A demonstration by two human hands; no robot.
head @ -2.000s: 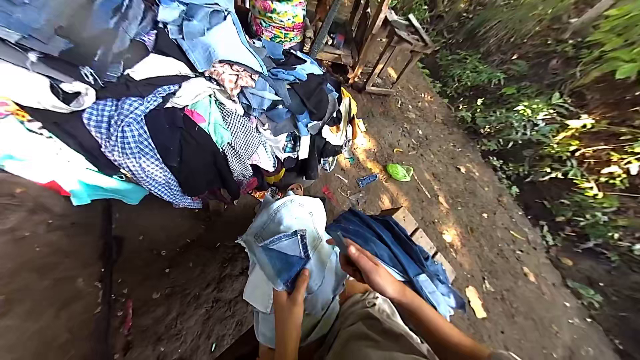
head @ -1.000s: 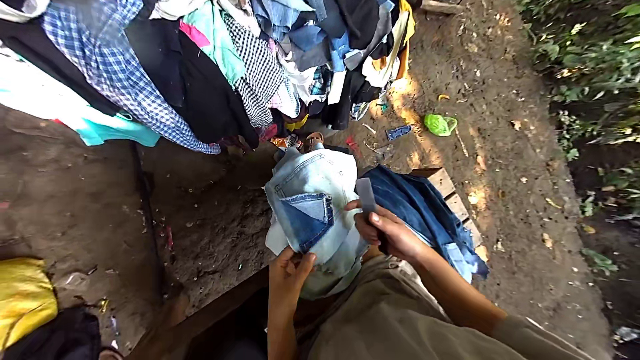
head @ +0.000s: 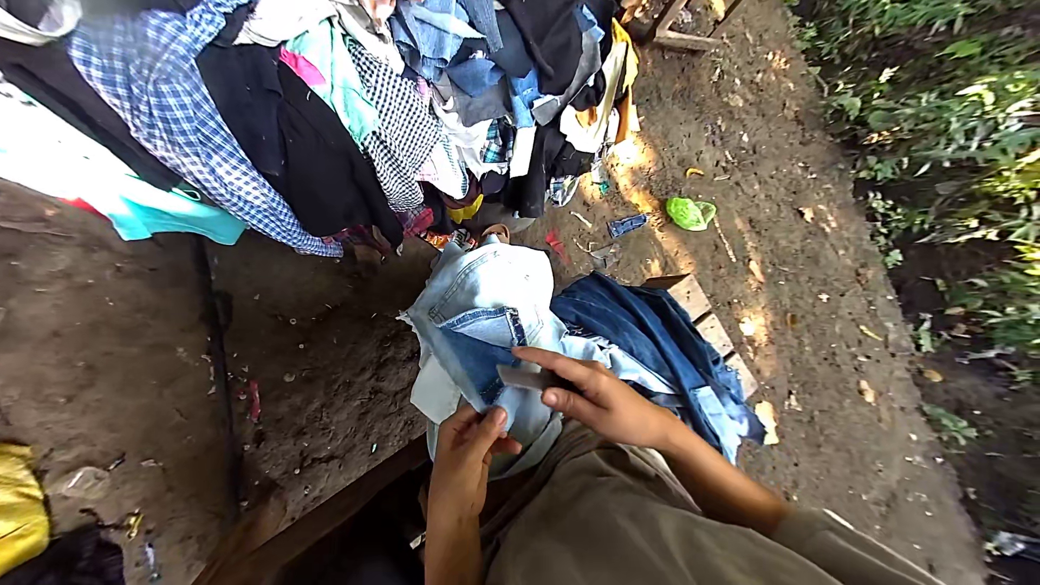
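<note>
Light-blue denim [head: 496, 276] lies across my lap, with a darker denim piece [head: 479, 353] with stitched edges on top of it. My left hand [head: 475, 447] pinches the lower edge of the denim between thumb and fingers. In my right hand [head: 597, 398] is a flat grey blade [head: 520, 378] with a dark handle, its tip over the dark piece near my left fingertips. Dark-blue denim [head: 650, 325] rests just right of the light denim.
A large heap of mixed clothes [head: 325, 122] fills the upper left. Wooden slats [head: 715, 333] show beside the dark denim. A green plastic bag [head: 691, 213] lies on the dirt ground, plants [head: 967, 122] grow at right, and yellow material [head: 20, 508] sits at lower left.
My right hand with the blade has moved left onto the darker denim piece, close to my left hand. The view has tilted down since the earliest frame.
</note>
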